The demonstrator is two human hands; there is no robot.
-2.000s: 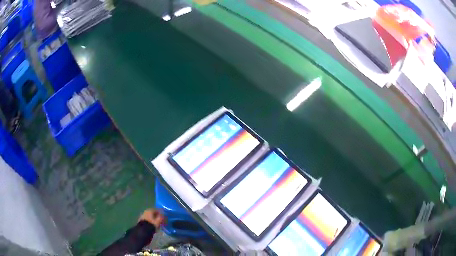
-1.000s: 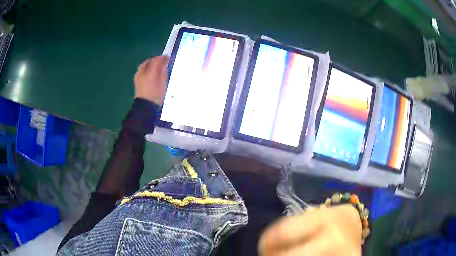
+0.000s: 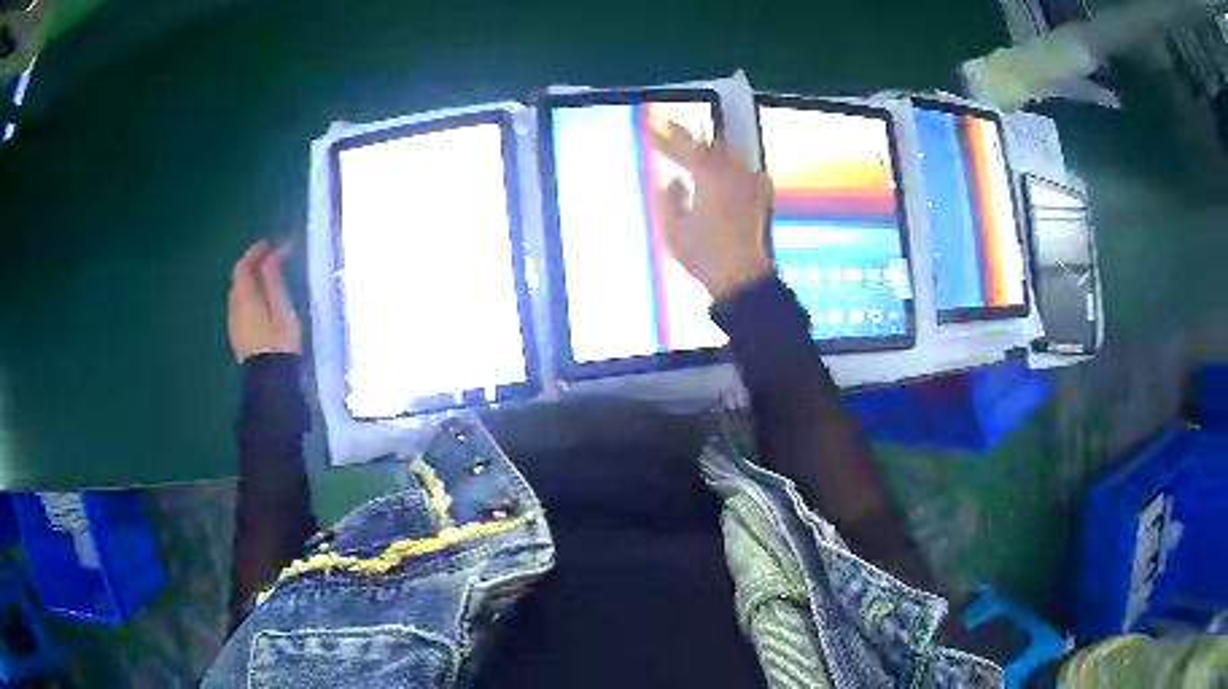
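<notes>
Several tablets lie in a row on whitish foam sleeves (image 3: 321, 269). The leftmost tablet (image 3: 428, 269) shows a plain white screen. The second tablet (image 3: 599, 256) is mostly white with a coloured band. The third tablet (image 3: 835, 202) shows orange and blue with small icons. The fourth tablet (image 3: 976, 215) shows blue and orange. A smaller dark device (image 3: 1061, 263) lies at the right end. My right hand (image 3: 721, 215) is over the second tablet's right part, fingers toward its upper screen, holding nothing. My left hand (image 3: 263, 299) rests beside the leftmost sleeve, fingers apart and empty.
The dark green bench (image 3: 121, 269) runs under the row. A pale pole (image 3: 1037, 67) stands at the upper right. Blue bins are below the bench at the left (image 3: 88, 552) and right (image 3: 1145, 538). A blue stool (image 3: 1010, 633) shows at the lower right.
The view has turned onto the row. My right hand has moved from the lower foreground to over the second tablet. The leftmost tablet's screen has turned from partly coloured to plain white.
</notes>
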